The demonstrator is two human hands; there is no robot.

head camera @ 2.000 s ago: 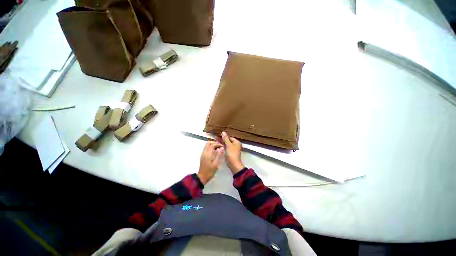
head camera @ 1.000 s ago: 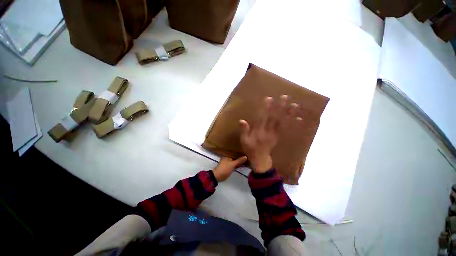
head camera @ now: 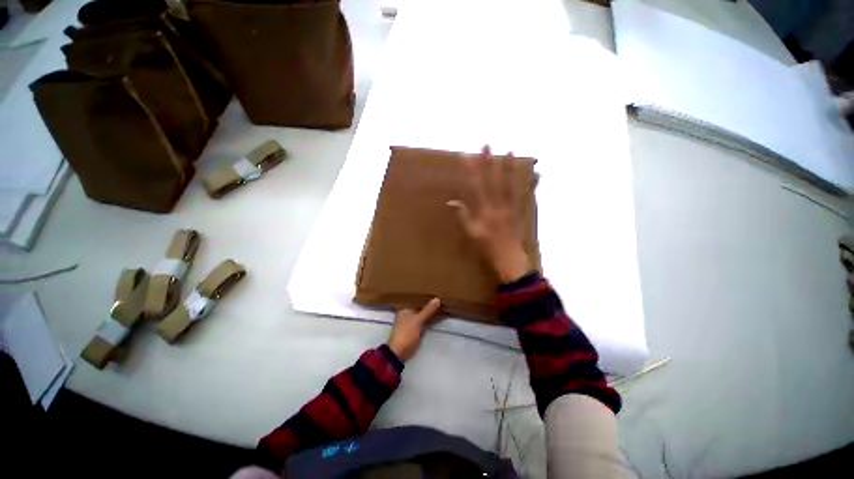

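A brown handbag point(head camera: 426, 224) lies flat on white tissue paper sheets point(head camera: 595, 243) in front of me. My left hand point(head camera: 412, 326) is at the bag's near edge, with the thumb on top and the fingers hidden under the edge. My right hand point(head camera: 492, 213) lies spread with its palm down over the upper right part of the bag, fingers apart and pointing away from me. It is slightly blurred. The bag's mouth edge is on the side nearest me.
Brown bags point(head camera: 117, 136) stand at the back left. Several khaki strap bundles point(head camera: 245, 169) lie left of the paper. White cards point(head camera: 30, 351) are at the left table edge. A stack of white sheets point(head camera: 730, 103) lies back right. Thin cords point(head camera: 506, 407) lie at the near edge.
The view has shifted, and the bag and sheets sit further left and straighter in it. My right hand has moved from the bag's middle towards its upper right. My left hand still holds the near edge.
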